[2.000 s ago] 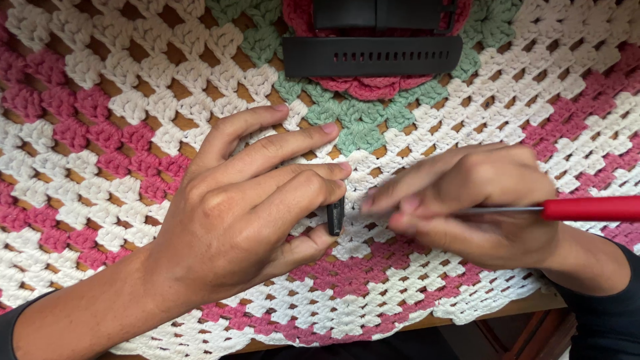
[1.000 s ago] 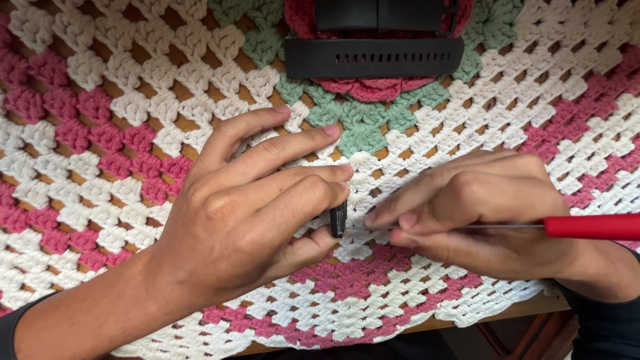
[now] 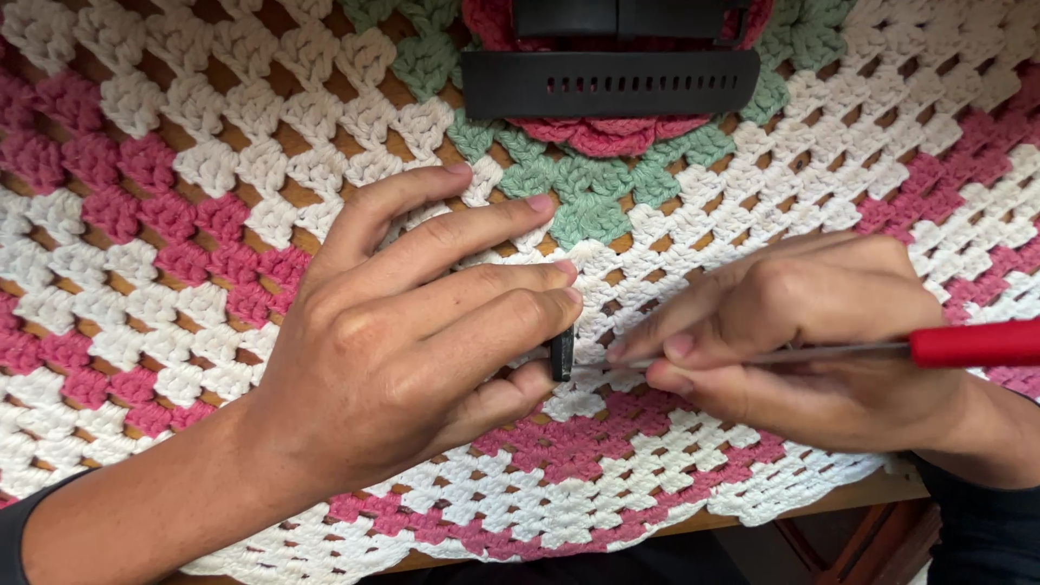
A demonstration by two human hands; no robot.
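Observation:
My left hand (image 3: 422,325) holds a small black part (image 3: 562,355) between its thumb and fingers, with most of that part hidden under the fingers. In my right hand (image 3: 780,341) is a screwdriver with a red handle (image 3: 975,344) and a thin metal shaft (image 3: 837,353). The shaft points left, and its tip end is at or close to the side of the black part; whether they touch cannot be made out. Above my hands, a black perforated watch strap (image 3: 609,84) lies flat, with another black strap piece (image 3: 621,16) behind it, cut off by the top edge.
A crocheted cloth in white, pink and green (image 3: 585,203) covers the wooden table (image 3: 845,497). A raised pink crocheted flower (image 3: 613,134) lies under the straps. Dark reddish wood, perhaps a chair, shows below the table's edge at the lower right.
My right hand was blurred two seconds ago and is sharper now, with its fingers around the screwdriver shaft. My left hand has stayed in place on the black part.

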